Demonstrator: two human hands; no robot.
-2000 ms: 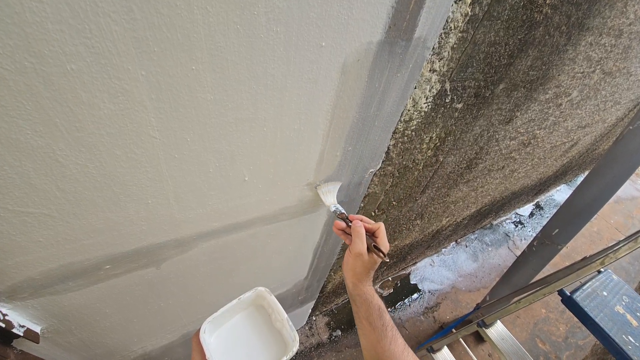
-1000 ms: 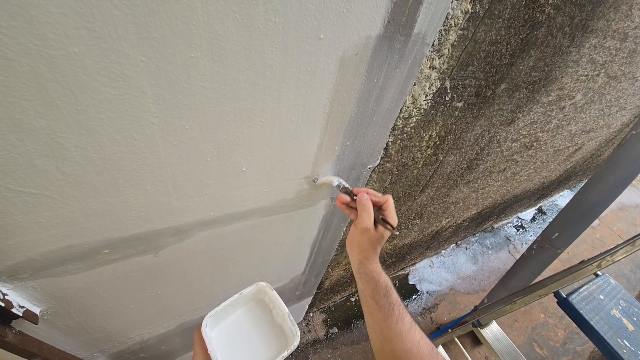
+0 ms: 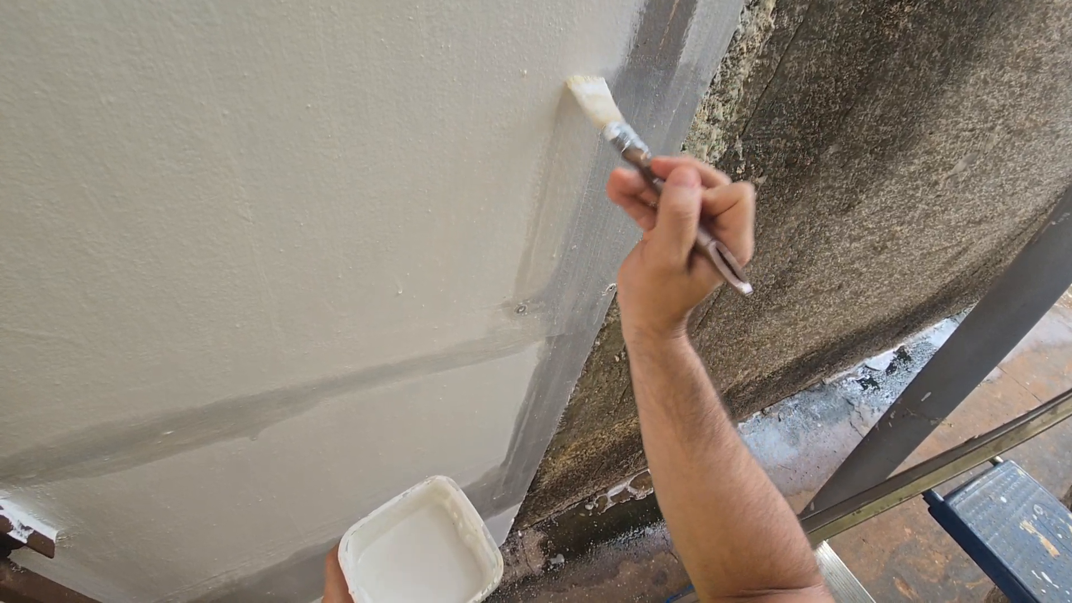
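My right hand (image 3: 682,226) grips the dark handle of a paintbrush (image 3: 624,138). Its pale, paint-wet bristles touch the light grey wall (image 3: 293,209) at the left side of the darker grey band (image 3: 586,226) that runs along the wall's edge. At the bottom of the view, my left hand (image 3: 336,578) holds a square white plastic tub (image 3: 494,557) containing white paint; only part of that hand shows, and the rest is hidden beside and behind the tub.
Right of the wall's edge lies a rough, stained masonry wall (image 3: 854,193). A grey metal post (image 3: 946,368), a metal rail (image 3: 946,469) and a blue step (image 3: 1005,528) stand at lower right. A brown, paint-marked piece (image 3: 29,536) juts in at lower left.
My right hand has moved the brush up along the wall, away from the small mark near the junction of the grey bands. The tub remains in my left hand at the bottom.
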